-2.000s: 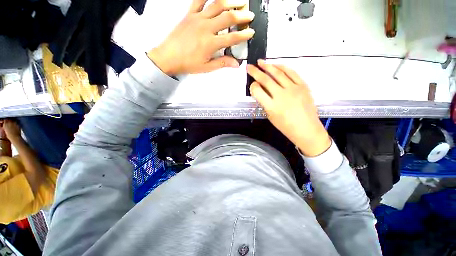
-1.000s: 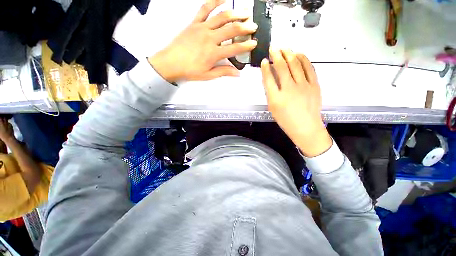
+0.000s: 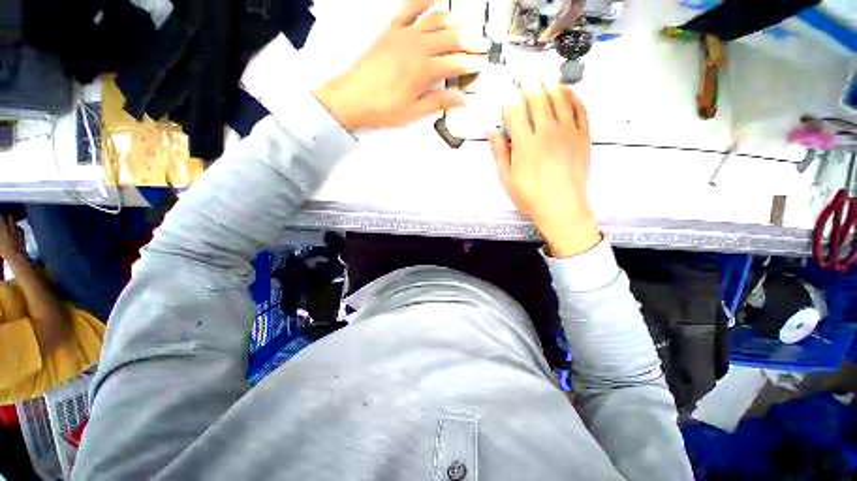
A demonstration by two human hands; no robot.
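Observation:
My left hand rests on the white machine bed, fingers spread, left of the needle area. My right hand lies palm down just below the needle area, its fingers slightly apart. No strip shows clearly in either hand; anything under the fingers is hidden. The shiny metal needle and presser parts show at the top edge, partly cut off. A dark heap of cut strips lies at the upper left.
Yellow-brown taped card lies at left. Snips, dark fabric, a thin tool and red-handled scissors lie at right. The taped table edge runs in front. A person in yellow is at far left.
The dark strip between my hands has gone from its place. My right hand has moved up and forward. The view has shifted, showing more of the needle area, the dark fabric and the scissors.

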